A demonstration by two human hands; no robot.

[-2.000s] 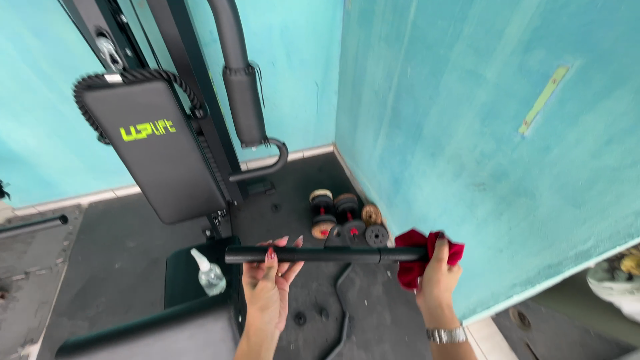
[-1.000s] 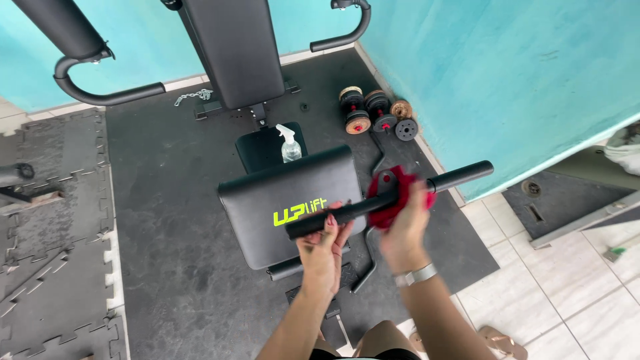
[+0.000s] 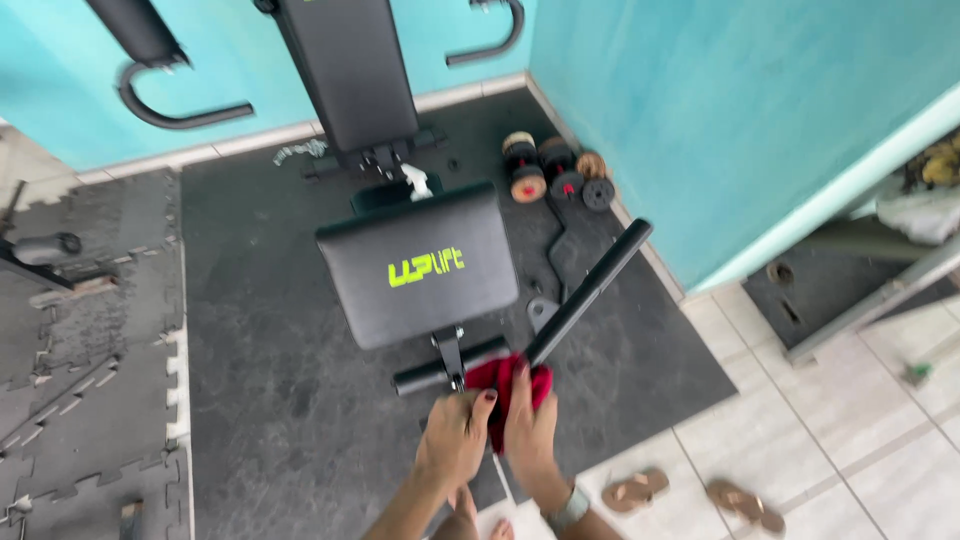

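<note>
My right hand (image 3: 531,424) grips a red cloth (image 3: 541,381) wrapped around the lower end of a black metal bar (image 3: 589,292), which has a plate with a hole near its middle part. Close beside it, my left hand (image 3: 454,439) is closed at the same end, against the cloth; the bar's end there is hidden by fingers and cloth. The bar slants up and to the right. Beyond my hands is the black padded preacher pad (image 3: 420,266) of a home gym, with a spray bottle (image 3: 416,182) partly hidden behind it.
Dumbbells (image 3: 525,169) and a curved bar (image 3: 556,244) lie on the black rubber mat (image 3: 285,360) near the blue wall. A backrest (image 3: 360,71) stands behind. Interlocking foam tiles (image 3: 67,375) are at left. Sandals (image 3: 636,489) rest on the white tiles, and a metal-framed board (image 3: 847,285) is at right.
My hands have come together at one end of the bar; one second ago they were apart along it. The bar now slants more steeply, and the view has shifted down since the first frame.
</note>
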